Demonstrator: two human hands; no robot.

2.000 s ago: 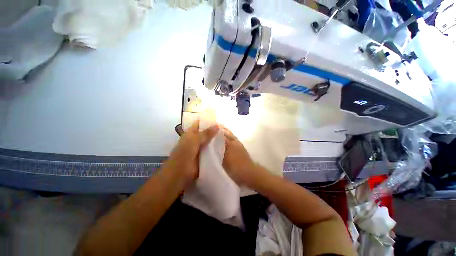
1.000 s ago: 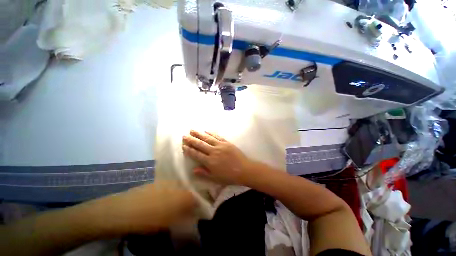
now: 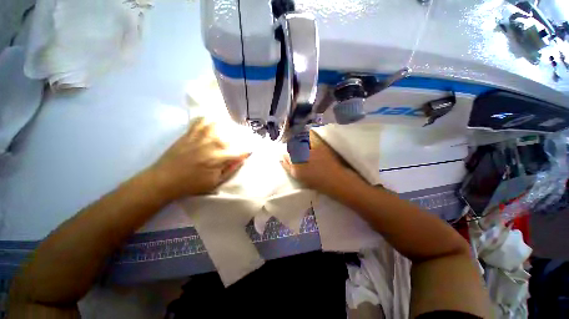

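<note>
A cream garment panel [image 3: 226, 240] lies under the head of the white sewing machine [image 3: 399, 37] and hangs over the table's front edge in separate flaps. My left hand [image 3: 196, 159] lies on the cloth left of the needle, fingers bent; glare hides whether it grips the cloth. My right hand [image 3: 313, 163] is on the cloth just right of the needle, partly behind the dark grey attachment [image 3: 299, 147]. Its fingertips are near the presser foot area, which is washed out by lamp glare. More cream cloth lies to the right, under my right forearm.
Cream and white cut pieces [image 3: 78, 47] lie at the back left of the table. The grey ruled edge [image 3: 159, 249] runs along the front. The control panel [image 3: 518, 112] is on the machine's right. A red basket [image 3: 521, 225] with white cloth [image 3: 504, 249] stands at the lower right.
My left hand has come up from the lap side to the left of the needle. My right hand has moved right, beside the attachment. The panel now hangs in flaps. The view is closer to the machine.
</note>
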